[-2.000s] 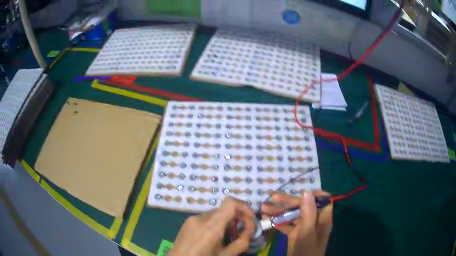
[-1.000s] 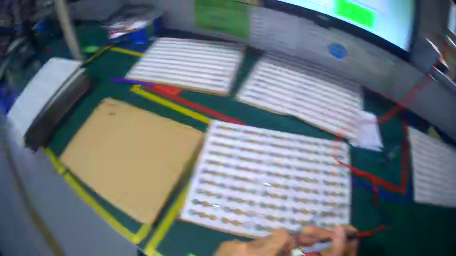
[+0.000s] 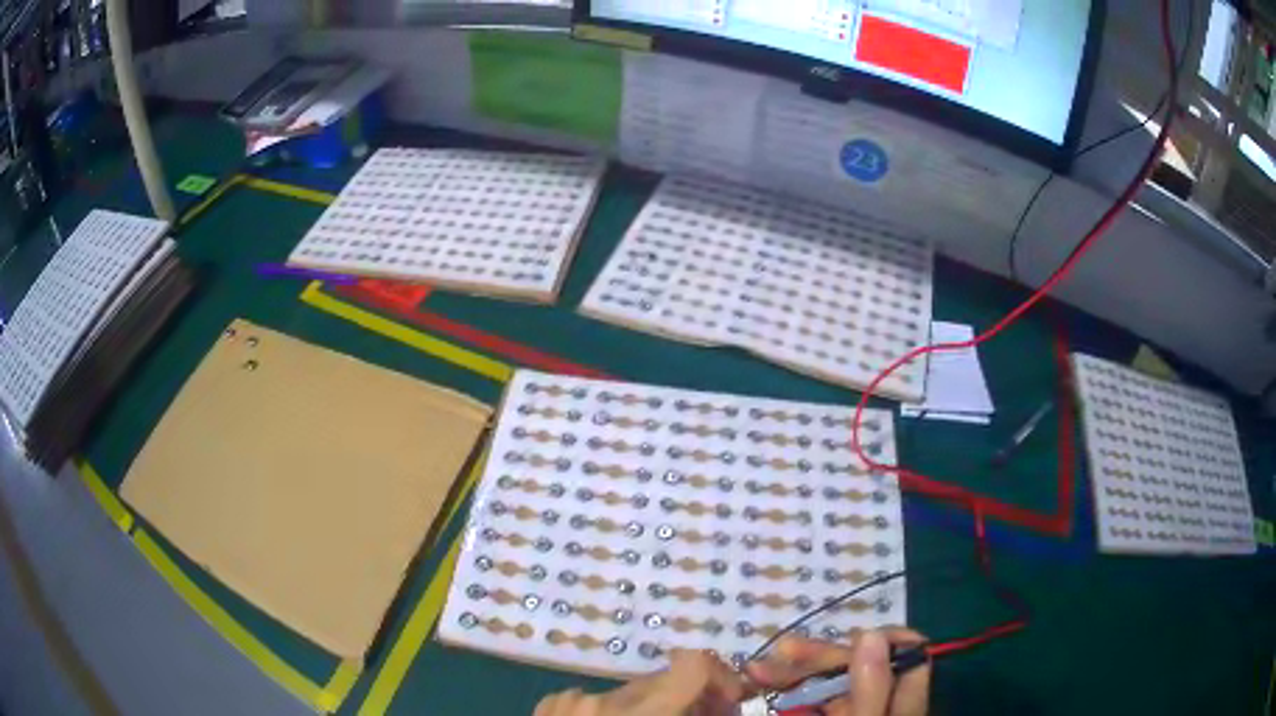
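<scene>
My right hand [image 3: 875, 674] is at the bottom edge, partly cut off, and grips a grey and black test probe [image 3: 823, 690] with a whitish tip pointing left. A red wire leaves its rear. My left hand [image 3: 658, 691] is beside the tip, fingers bent together, cut off by the bottom edge; whether it holds anything is hidden. A thin black wire [image 3: 826, 610] runs down between the hands. Just behind them lies a white component tray [image 3: 549, 569] with rows of brown dumbbell-shaped cutouts and small silver round components.
A plain brown cardboard sheet [image 3: 301, 476] lies left, with a tray stack [image 3: 119, 350] beyond. Two trays lie behind, another [image 3: 1161, 462] at right. White slips [image 3: 956, 375] and a thin tool [image 3: 1024, 432] lie behind right. The red lead loops over the mat. A monitor [image 3: 896, 56] shows a red block.
The view has shifted, bringing the monitor into fuller view; its block was green a second ago and is red now. The hands sit lower in view, and the round metal fixture seen earlier no longer shows clearly.
</scene>
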